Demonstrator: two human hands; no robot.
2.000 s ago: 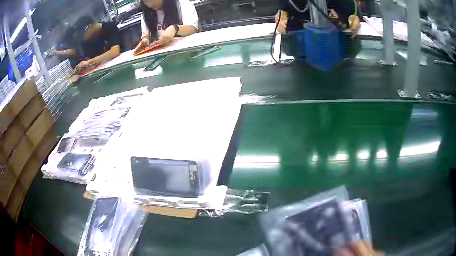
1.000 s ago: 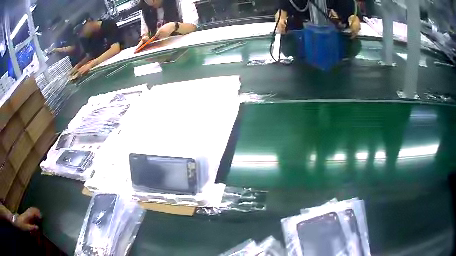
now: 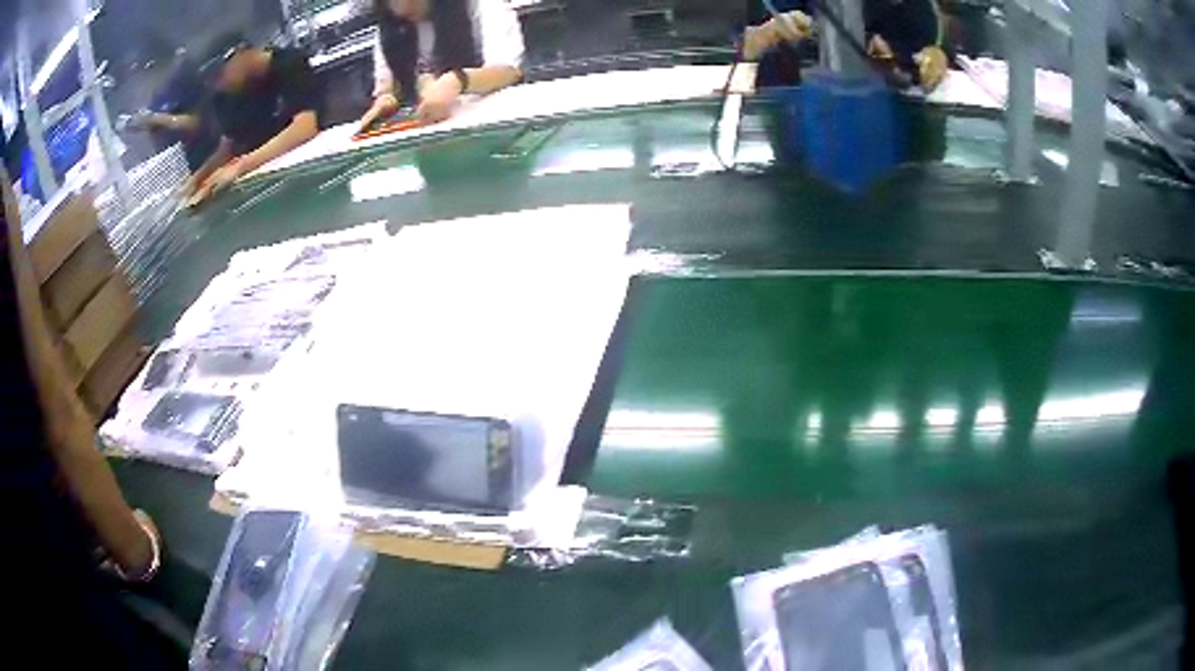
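Note:
Neither of my hands can be made out. A stack of overlapping clear bags with dark phone-like parts [image 3: 839,616] lies at the lower right, cut off by the bottom edge. Another clear bag [image 3: 651,650] lies left of it, mostly cut off. More bagged parts [image 3: 262,577] lie overlapping at the lower left. A dark, rounded phone-like part [image 3: 422,456] lies flat near the front of the white sheet [image 3: 485,315]. Bagged parts [image 3: 197,417] cover a pale sheet to its left.
A bare forearm with a bracelet [image 3: 98,492] reaches down at the left edge; its hand is hidden and its owner unclear. Brown cartons [image 3: 98,328] stand behind it. The green belt [image 3: 865,380] runs right. A blue fixture [image 3: 845,131] and people's hands [image 3: 439,98] are across.
My right hand, on the right stack two seconds ago, has left the picture. A hand appeared at the left edge; now a forearm shows there. The small bags at the bottom have shifted.

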